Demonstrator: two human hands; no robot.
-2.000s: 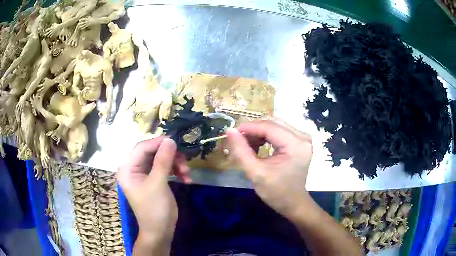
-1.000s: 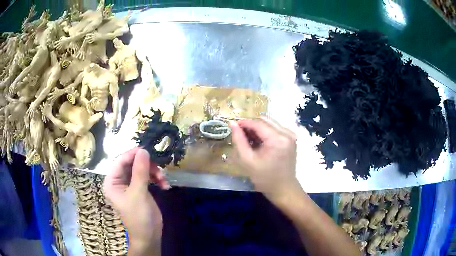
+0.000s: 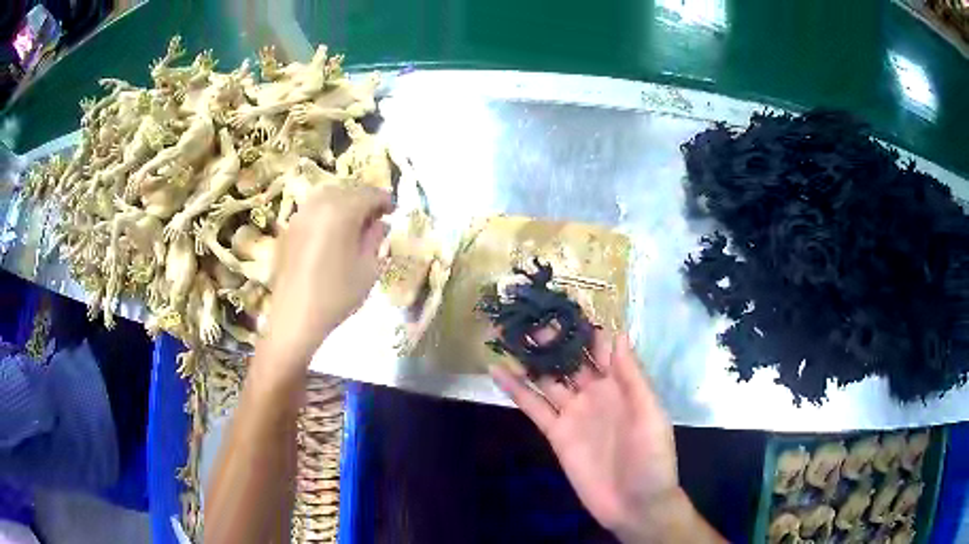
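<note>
A black ragged ring (image 3: 547, 332) rests on the fingers of my right hand (image 3: 606, 409), which is palm up over the near part of the stained cardboard pad (image 3: 468, 340). The ring hides the pale dish. No stick shows in my right hand. My left hand (image 3: 335, 239) is over the right side of the heap of tan torsos (image 3: 170, 202); its fingers are curled and partly hidden, so I cannot tell if it holds a torso. One torso (image 3: 409, 260) lies between the heap and the pad. Thin sticks (image 3: 582, 283) lie on the pad.
A large heap of black ragged rings (image 3: 839, 244) covers the right of the metal table. The green belt (image 3: 531, 37) runs behind. Below the near edge are a blue bin (image 3: 170, 425) with tan parts and a green-edged tray (image 3: 767, 478). Checked cloth (image 3: 69, 409) shows lower left.
My left hand has let go of the ring and moved up-left to the torsos. My right hand has turned palm up and now carries the ring over the pad. The view has shifted left.
</note>
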